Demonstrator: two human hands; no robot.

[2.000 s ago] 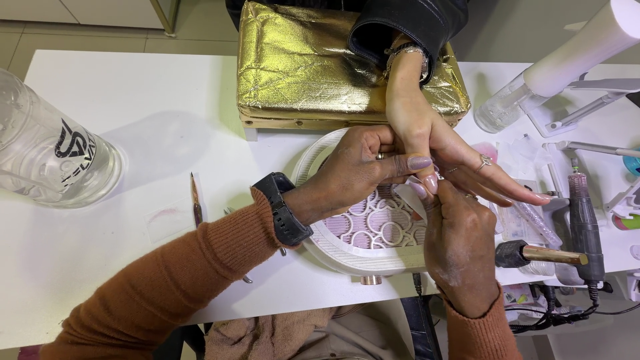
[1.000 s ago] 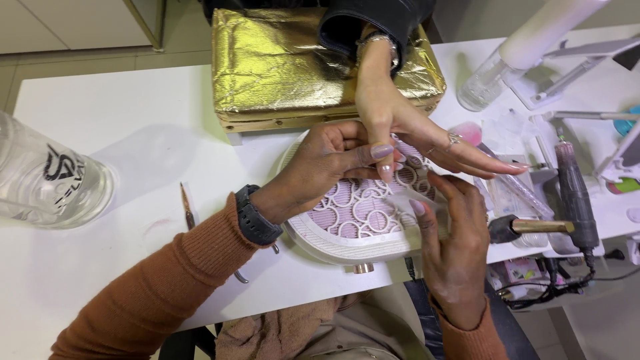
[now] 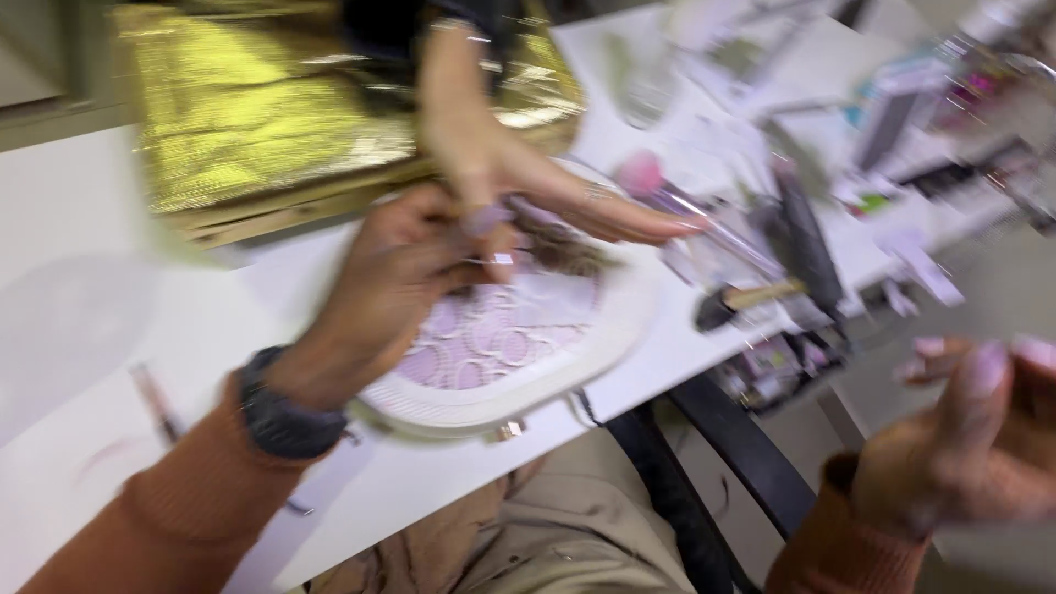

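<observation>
My left hand [image 3: 396, 280], with a dark watch on the wrist, holds a finger of another person's hand [image 3: 511, 169] above the white oval nail dust collector [image 3: 503, 408]. That hand wears a ring and reaches over a gold foil-covered armrest cushion [image 3: 272, 115], its fingers pointing right. The dust collector's lilac grille has a pattern of white rings. My right hand [image 3: 965, 437] is off the table at the lower right, blurred, fingers partly curled; whether it holds anything does not show.
On the right side of the table lie a pink-tipped brush [image 3: 639, 172], a dark nail drill handpiece [image 3: 804, 235], and a wood-handled tool [image 3: 763, 294]. A thin pen-like tool [image 3: 155, 404] lies at the left. A dark chair armrest [image 3: 734, 445] stands below the table's edge.
My right hand has moved away from the other person's hand to the lower right, off the table. My left hand still holds the finger. The view has shifted and blurred.
</observation>
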